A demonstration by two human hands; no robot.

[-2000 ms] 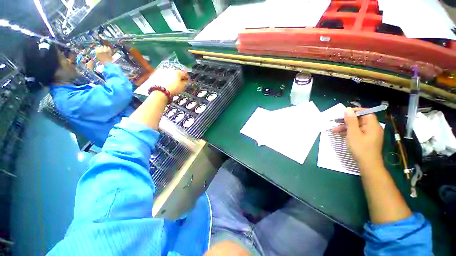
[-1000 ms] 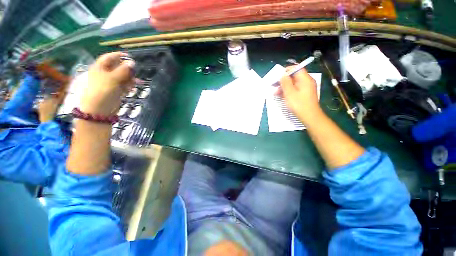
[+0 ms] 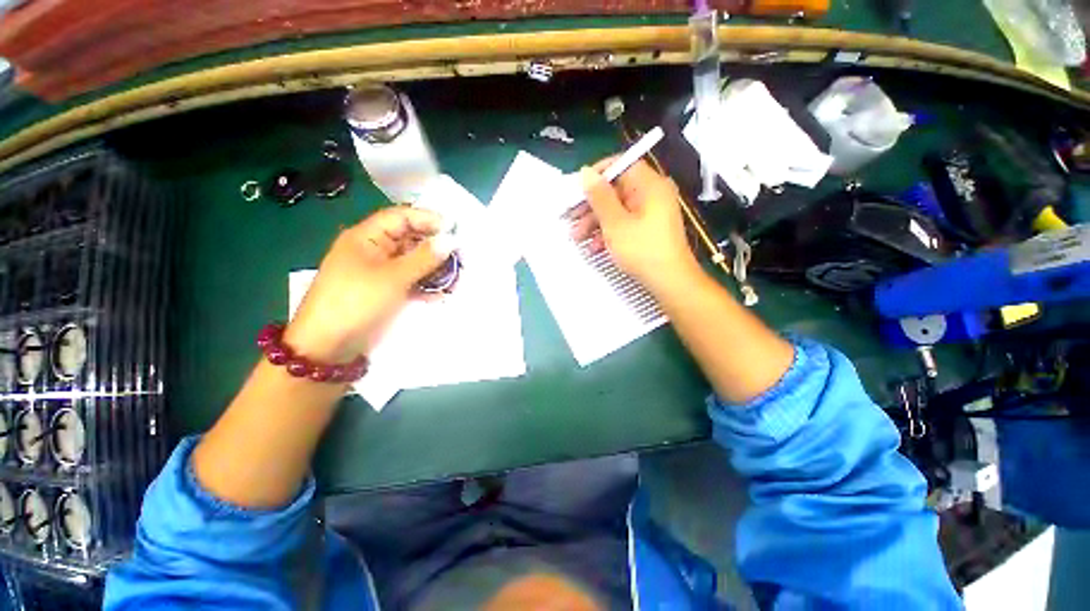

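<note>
My left hand (image 3: 380, 269), with a red bead bracelet, holds a round watch head (image 3: 441, 273) with a dark, shiny edge above the plain white paper (image 3: 466, 340). The fingers hide part of it. My right hand (image 3: 634, 221) holds the tweezers (image 3: 632, 155) like a pen, their rear end pointing up and right. Their tips are hard to see against the paper. The white sheet with fine dark lines (image 3: 613, 290) lies under and beside my right hand.
Stacked clear parts trays (image 3: 74, 370) with watch heads stand at left. A whitish bottle (image 3: 395, 149) stands behind the papers, black round parts (image 3: 287, 185) left of it. A syringe (image 3: 705, 107), white tissue (image 3: 759, 143), clear cup (image 3: 858, 119) and blue fixture (image 3: 986, 284) are at right.
My left hand has moved right from the trays to above the white paper, with a watch head now visible in it. My right hand keeps the tweezers. The view has turned right.
</note>
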